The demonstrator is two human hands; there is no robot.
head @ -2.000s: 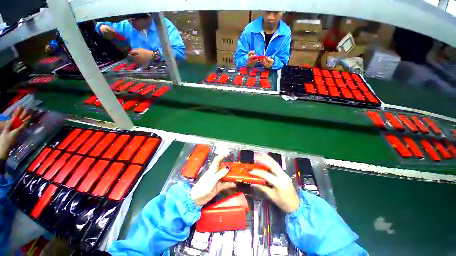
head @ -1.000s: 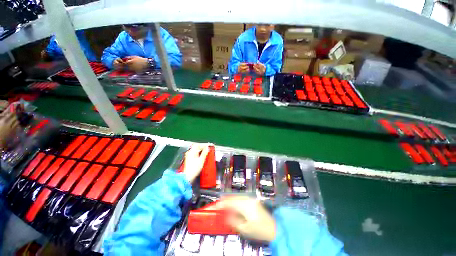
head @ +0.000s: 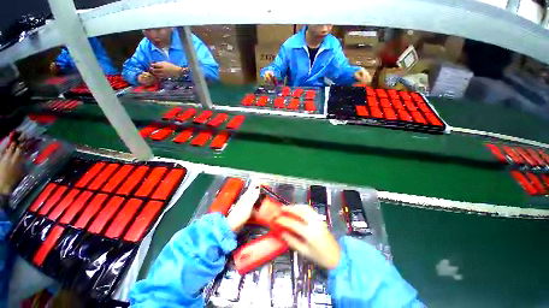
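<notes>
The clear blister tray (head: 378,240) lies in front of me. My left hand (head: 244,207) grips a phone, mostly hidden, whose dark edge shows beside my fingers. My right hand (head: 310,234) is slightly blurred and holds a red cover (head: 266,210) against that phone. Another red cover (head: 256,251) lies tilted below my right fingers, over the tray; whether the hand touches it is unclear. A red-backed phone (head: 227,195) sits in the tray's far left pocket. Uncovered black phones (head: 354,212) sit at the far right, and several more with pale patches (head: 282,280) in the near row.
The black cover tray (head: 78,249) with red covers is at left. A pale post (head: 108,90) rises behind it. The green belt (head: 289,144) carries trays of red-backed phones. People in blue smocks work opposite; another person's hand (head: 9,165) is at the far left edge.
My left hand has left the far left red piece and moved right, now gripping a phone. My right hand has moved up with a red cover. The belt trays have shifted right.
</notes>
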